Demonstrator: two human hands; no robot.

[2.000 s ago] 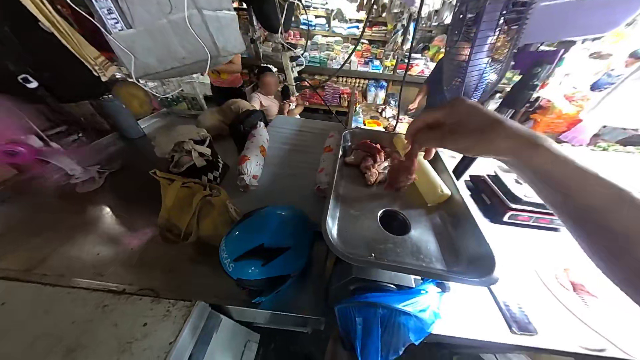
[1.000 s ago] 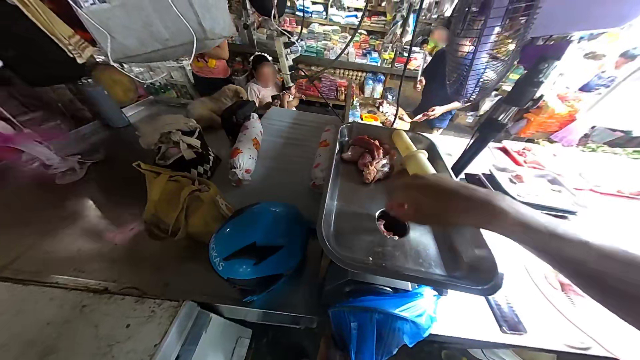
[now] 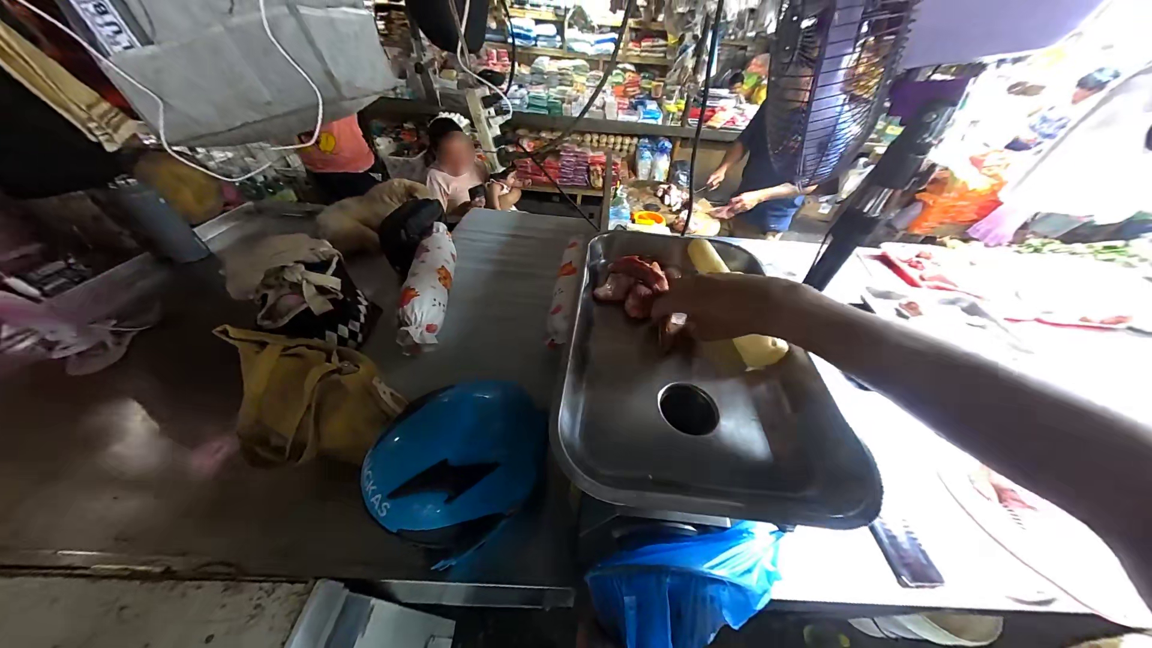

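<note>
My right hand reaches in from the right over a metal tray. Its fingers are at the right edge of a pile of raw meat chunks near the tray's far left corner; blur hides whether they grip a piece. A cream-coloured rod-shaped pusher lies in the tray, partly covered by my hand. A round feed hole opens in the tray's floor, dark inside. Below the tray's near edge hangs a blue plastic bag around the machine under it. My left hand is out of view.
Left of the tray are a blue helmet, a yellow cloth bag and a patterned wrapped roll. A stand fan rises beyond it at the right. One person sits behind the table; another works with both hands farther back.
My right hand went from above the pusher with a piece of meat to the feed hole, then back up to the meat pile.
</note>
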